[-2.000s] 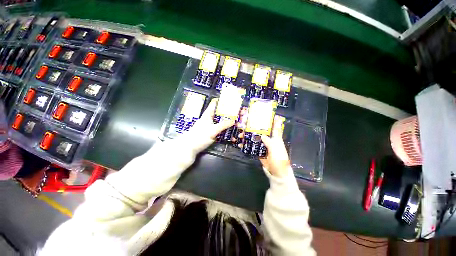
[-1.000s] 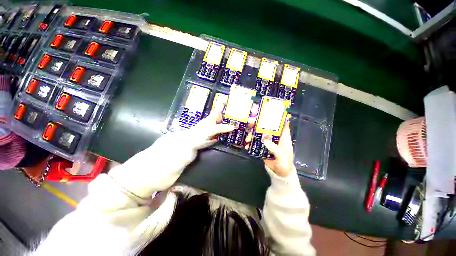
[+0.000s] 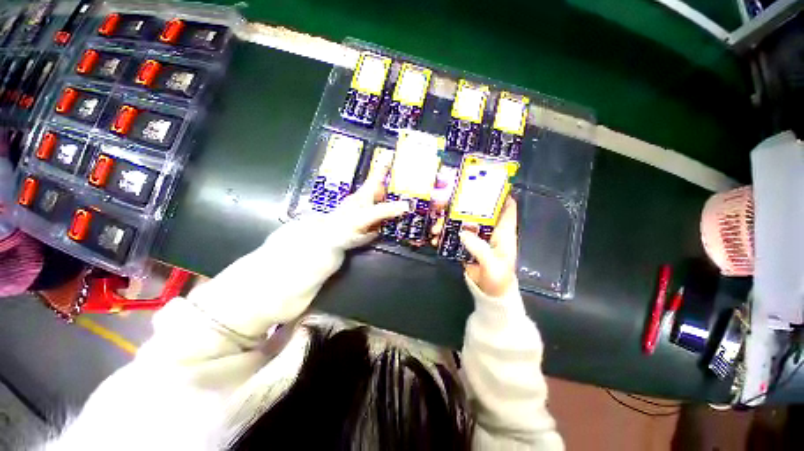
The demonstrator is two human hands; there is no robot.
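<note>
My left hand [image 3: 377, 210] holds a keypad phone [image 3: 414, 167] with a bright white screen in a yellow frame. My right hand [image 3: 495, 251] holds another keypad phone [image 3: 480, 192], its lit screen showing a few small dark marks. Both phones are face up, side by side above the clear blister tray [image 3: 551, 282]. Several lit phones lie face up in the tray's far row, and one lit phone [image 3: 338, 172] lies in the near row at left. Another phone is partly hidden behind my left hand. The fingers under the held phones are mostly hidden.
A neighbouring tray [image 3: 145, 242] of open-back phones with red-orange blocks is at left, with more trays beyond it. Red pens [image 3: 657, 308], dark phones [image 3: 694, 330], a pink ribbed round item [image 3: 727, 229] and a white board [image 3: 780, 220] are at right. A person's pink sleeve [image 3: 18, 260] shows at left.
Both hands still hold the phones. The right-hand phone's screen, plain white before, now shows small dark marks. The whole view has shifted slightly.
</note>
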